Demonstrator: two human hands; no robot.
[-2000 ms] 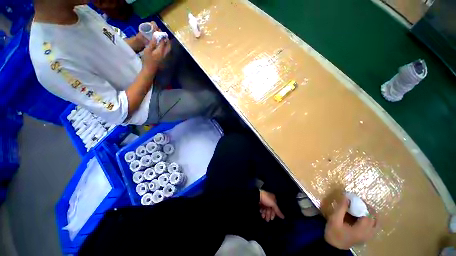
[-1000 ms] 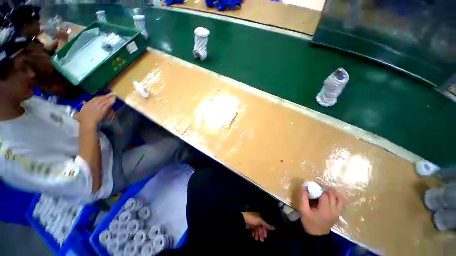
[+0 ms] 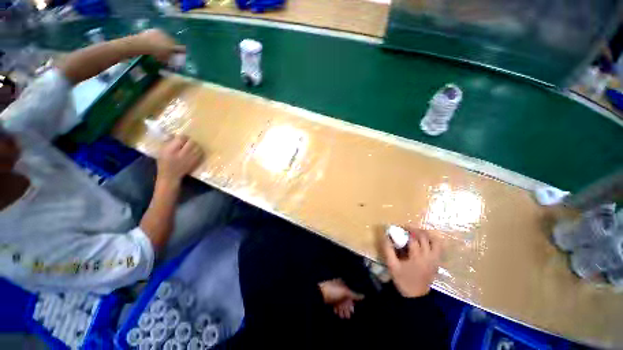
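Observation:
My right hand [image 3: 414,264] is closed around a small smooth white squeeze bottle [image 3: 397,236] and rests on the brown film-covered bench top [image 3: 341,198] near its front edge. The bottle's white end shows above my fingers; the rest is hidden by the hand. My left hand [image 3: 339,297] lies low over my lap, partly cut off by the dark sleeve, with its fingers loosely apart and nothing seen in it.
Ribbed housings [image 3: 441,109] stand on the green belt [image 3: 341,89]; more housings [image 3: 593,239] stand at the bench's right end beside a white object [image 3: 550,195]. A blue crate of housings [image 3: 171,321] is at lower left. A seated coworker [image 3: 61,225] reaches toward the belt.
The view has swung up and right. The coworker, who held a housing earlier, now has one arm stretched to the belt and the other hand on the bench. My right hand still holds the bottle.

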